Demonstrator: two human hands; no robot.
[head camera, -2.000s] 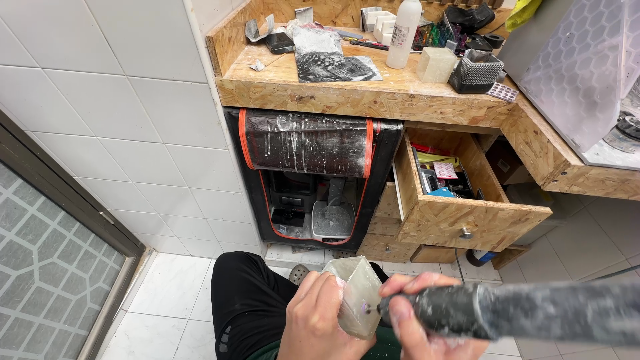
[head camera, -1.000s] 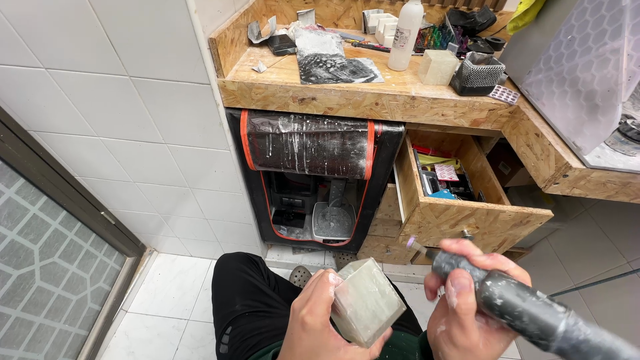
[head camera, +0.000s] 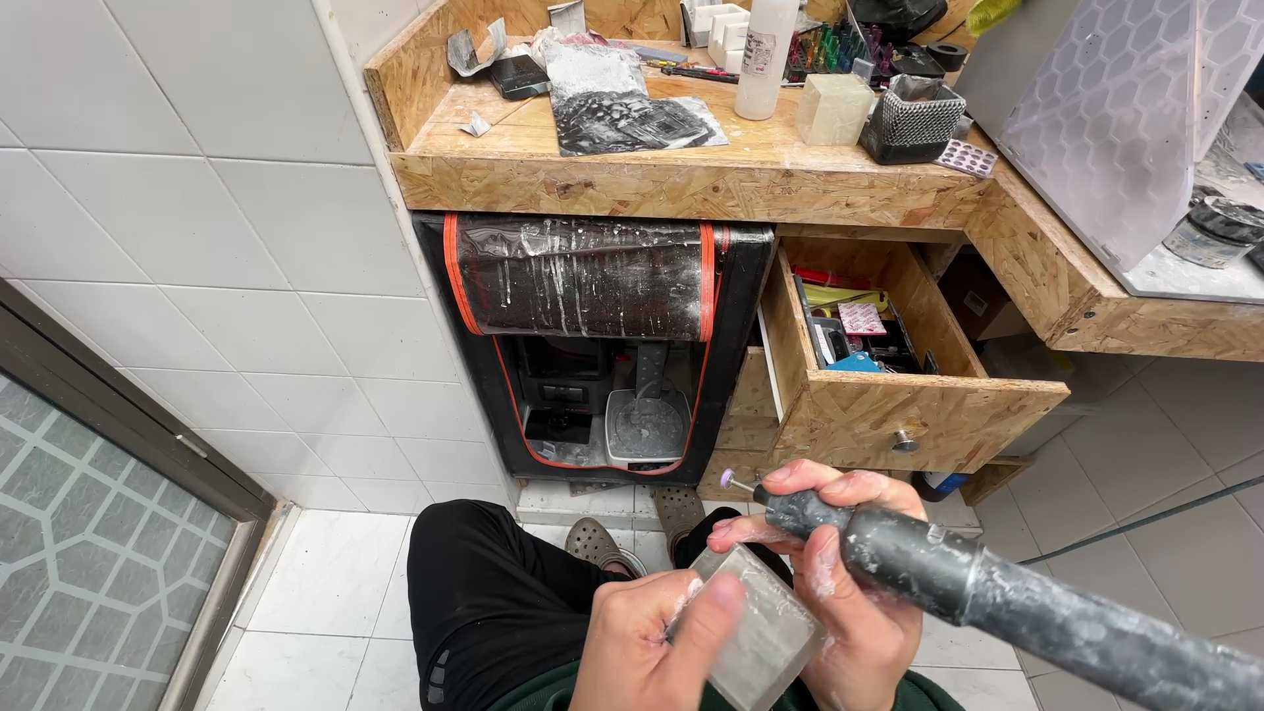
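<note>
A translucent, pale grey-green block (head camera: 765, 632) is gripped by my left hand (head camera: 652, 632), thumb on its near side; it looks tilted. My right hand (head camera: 849, 573) holds a dusty black rotary tool handpiece (head camera: 913, 558) above and to the right of the block. At the handpiece's tip a small pale purple grinding bit (head camera: 728, 478) points up and left, apart from the block. Some right-hand fingers lie behind or beside the block; whether they touch it I cannot tell. White dust marks both hands.
An open wooden drawer (head camera: 889, 425) with tools juts out ahead. Beside it stands a black cabinet (head camera: 583, 281) with orange trim. The chipboard bench (head camera: 681, 188) carries a plastic bottle (head camera: 765, 59), a similar block (head camera: 834, 111) and a mesh holder (head camera: 913, 118).
The handpiece was at the block two seconds ago, then moved apart to the right. Since one second ago, the right hand and tool have come back left, closer to the block.
</note>
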